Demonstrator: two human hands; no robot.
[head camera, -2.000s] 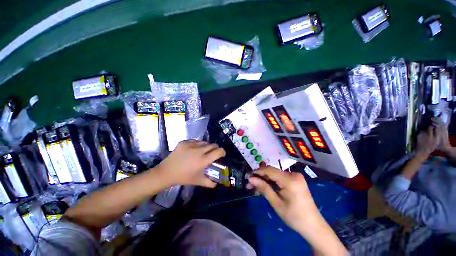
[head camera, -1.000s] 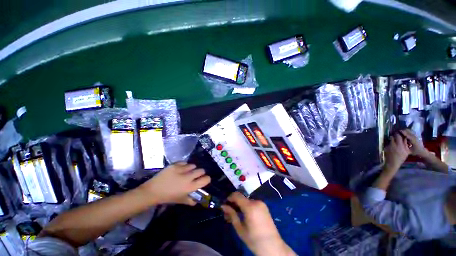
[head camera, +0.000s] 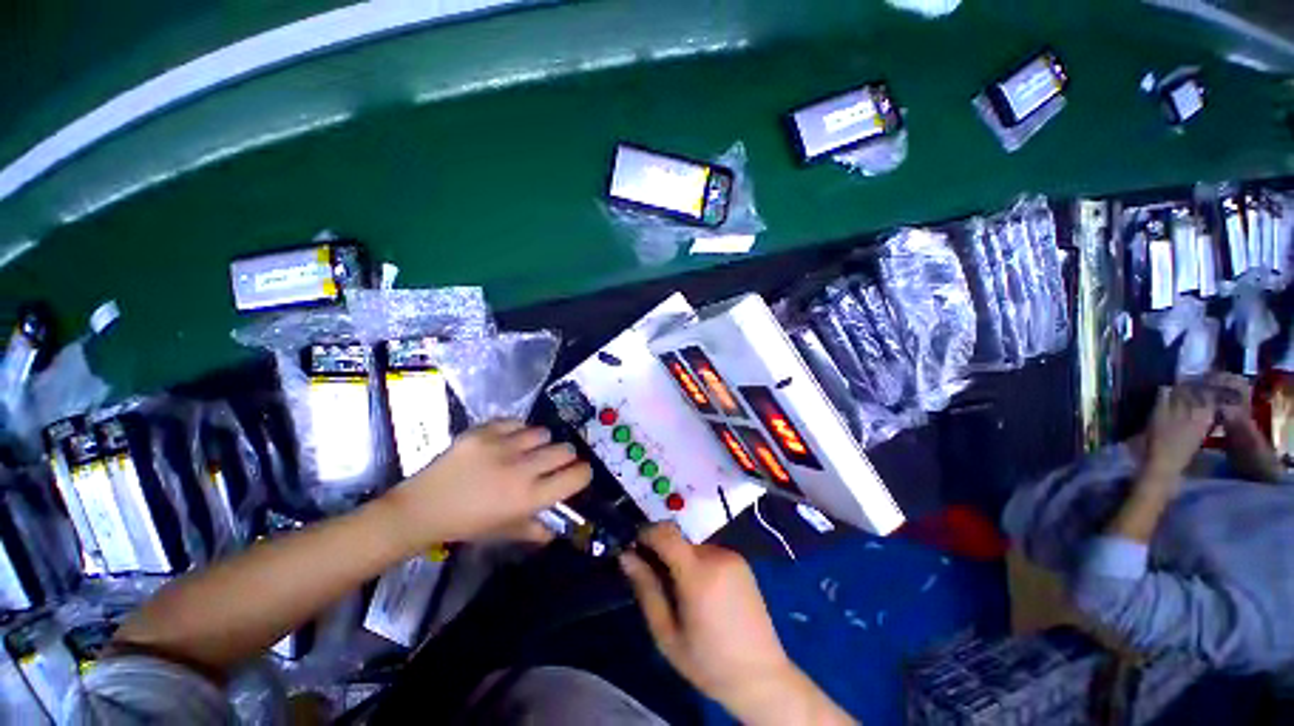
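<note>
My left hand (head camera: 490, 482) holds a battery pack (head camera: 568, 526), mostly hidden under the fingers, with its board end showing to the right. My right hand (head camera: 695, 603) has its thumb and fingertips pinched at that board end; what they pinch is too small and dark to tell. The white battery tester (head camera: 802, 440) stands just beyond my hands. Its digital displays (head camera: 768, 426) glow red-orange, and green and red dots (head camera: 639, 455) line its lower panel.
Battery packs (head camera: 670, 185) lie spaced out on the green conveyor belt (head camera: 497, 185). More packs (head camera: 341, 428) on plastic lie at the left. Bagged packs (head camera: 930, 319) stand right of the tester. Another person's hands (head camera: 1192, 419) work at the far right. A carton (head camera: 1043, 596) is at lower right.
The view has shifted, so the tester sits further left than two seconds ago. Both hands stay together at the pack. A white-faced pack now shows more below my left forearm.
</note>
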